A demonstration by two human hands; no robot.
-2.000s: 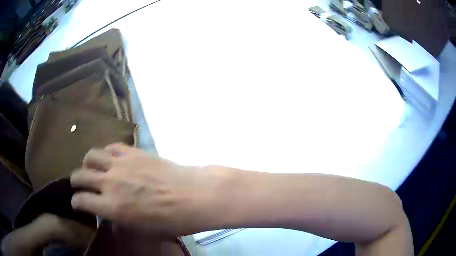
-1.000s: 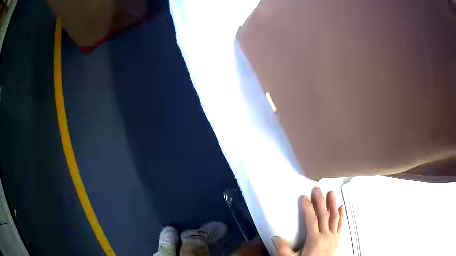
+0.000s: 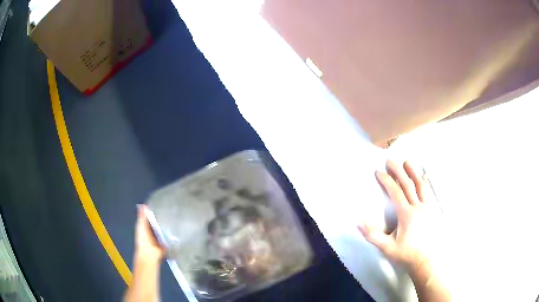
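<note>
A clear plastic bin (image 3: 230, 227), a blurred, translucent rounded rectangle, is beside the table edge over the dark floor. Dark and pale blurred shapes show in or through it; I cannot tell what they are. My left hand (image 3: 151, 245) is shut on its left rim. My right hand (image 3: 408, 215) lies on the white tabletop (image 3: 260, 94), fingers spread, holding nothing. Beyond it, at the upper right, is a large smooth brown thing (image 3: 402, 65) with a small pale tab on its left edge; it is cut off by the picture's edge.
A brown carton (image 3: 94, 44) with a red bottom edge and printed text stands on the floor at the upper left, white showing at its top. A yellow line (image 3: 77, 171) curves down the dark floor at the left. The table edge runs diagonally across the middle.
My left hand and the clear bin have come into full view beside the table. My right hand shows higher up, still on the table. The shoes on the floor are out of view. More of the carton shows.
</note>
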